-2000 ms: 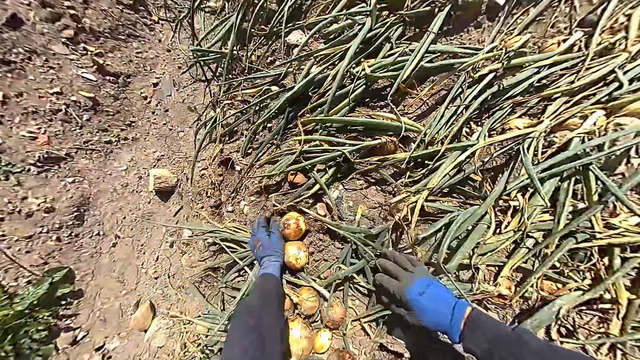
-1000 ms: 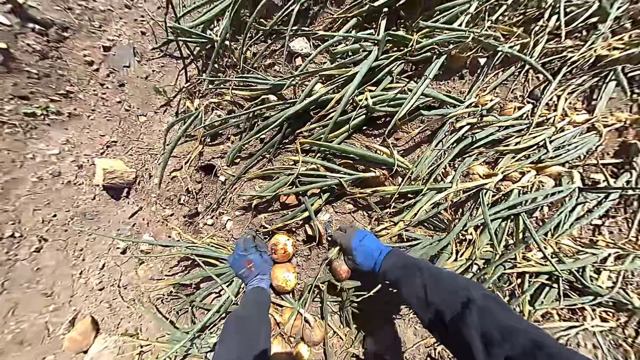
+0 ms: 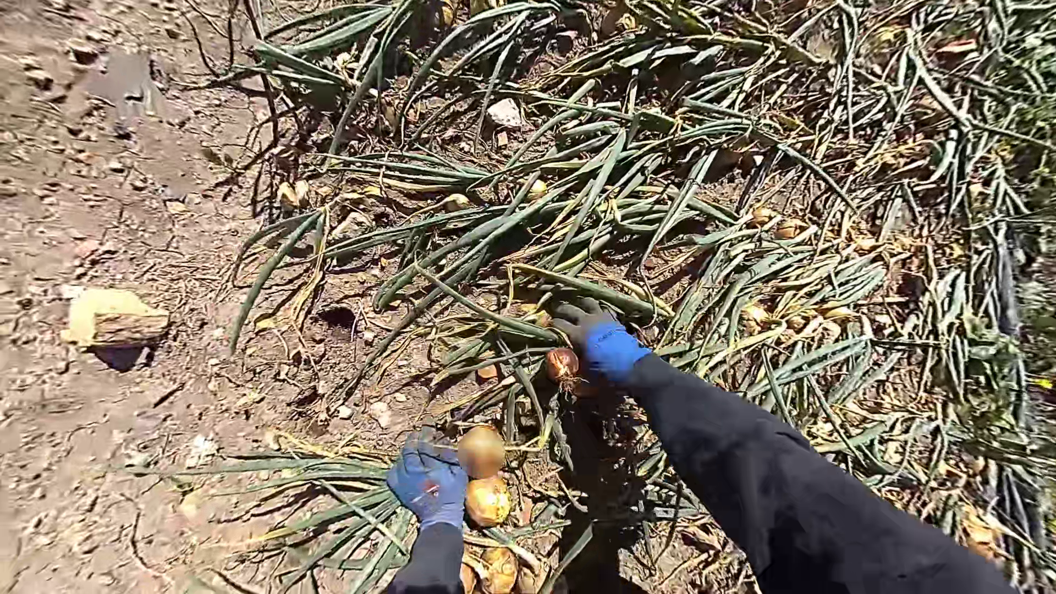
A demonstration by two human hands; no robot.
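My left hand (image 3: pixel 427 480), in a blue and grey work glove, lies at the necks of a row of yellow onions; a blurred onion (image 3: pixel 481 451) and another onion (image 3: pixel 488 502) sit against its right side. Green onion leaves (image 3: pixel 330 478) fan out to the left beneath it. Farther up and right, my right hand (image 3: pixel 596 334), gloved the same, reaches into the leaves beside a reddish-brown onion (image 3: pixel 563 365) with its roots toward me. Its fingers are partly among the leaves, so its grip cannot be told. More onions (image 3: pixel 498 569) lie below the left hand.
Onion plants with long flattened leaves (image 3: pixel 610 198) cover the middle and right. A pale stone (image 3: pixel 115 318) lies on the bare soil (image 3: pixel 74 462) at left, and a small white stone (image 3: pixel 505 113) sits among the upper leaves.
The right hand has moved from beside the onion row, where a small onion was at its fingers, up and away into the leaves. The left hand stays at the row. The view has shifted.
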